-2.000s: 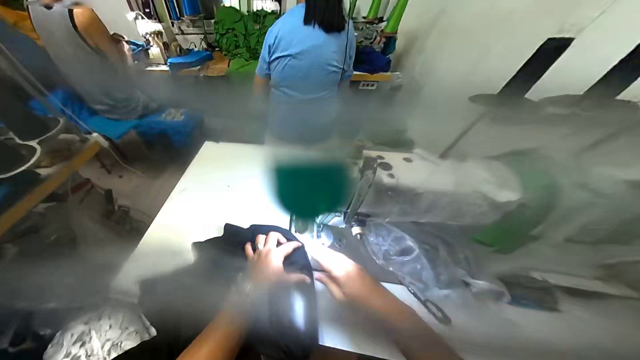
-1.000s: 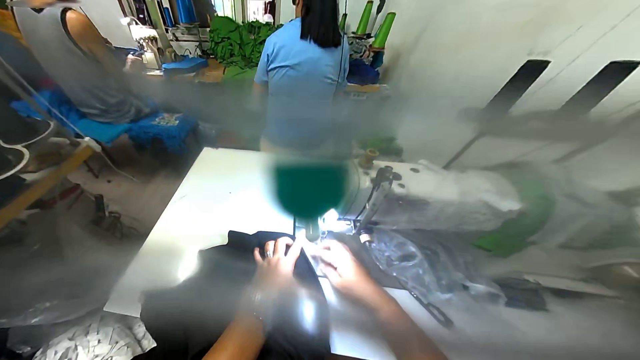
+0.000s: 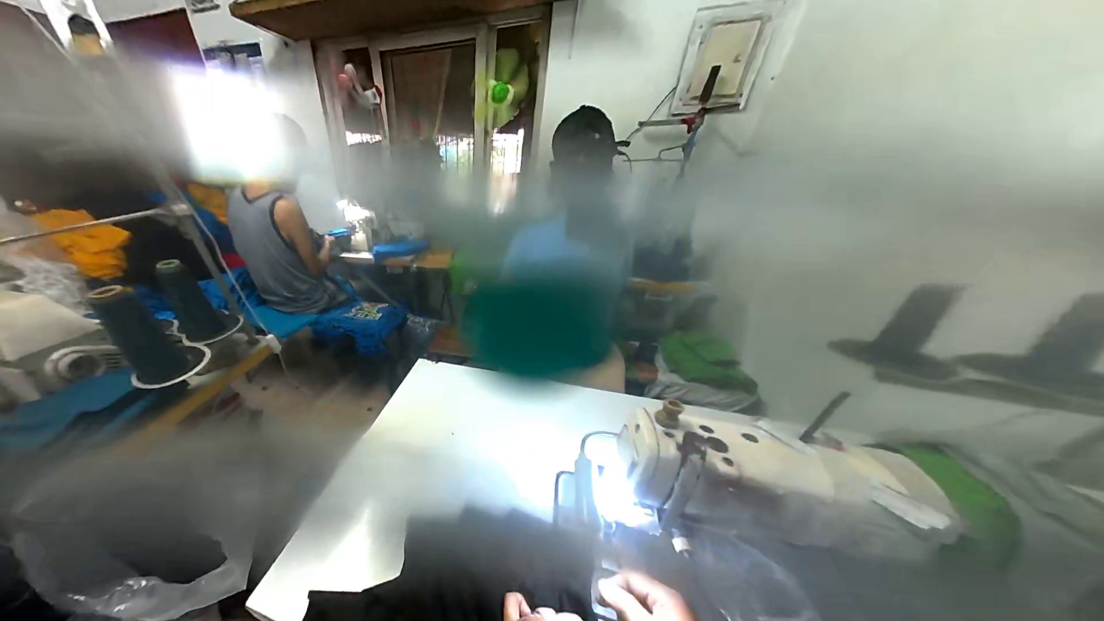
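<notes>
Black cloth (image 3: 466,561) lies over the near part of a white sewing table. At the bottom edge, the fingertips of my left hand (image 3: 536,610) rest on this cloth; the rest of that hand is cut off. Just to the right is my right hand (image 3: 645,597), its fingers bent at the cloth's right edge; whether they pinch it is unclear. Both hands are in front of an industrial sewing machine (image 3: 776,474), whose lamp shines brightly around the needle area. A green blur covers the middle of the view.
A person in a grey sleeveless top (image 3: 280,246) sits at another machine at the left. Beyond the table is a person in blue (image 3: 561,246), partly blurred. Dark thread cones (image 3: 138,332) stand at the left. Clear plastic (image 3: 742,573) lies right of my right hand.
The view has tilted up, so my hands now sit at the bottom edge. The person in blue, whose long hair showed before, now shows a dark cap.
</notes>
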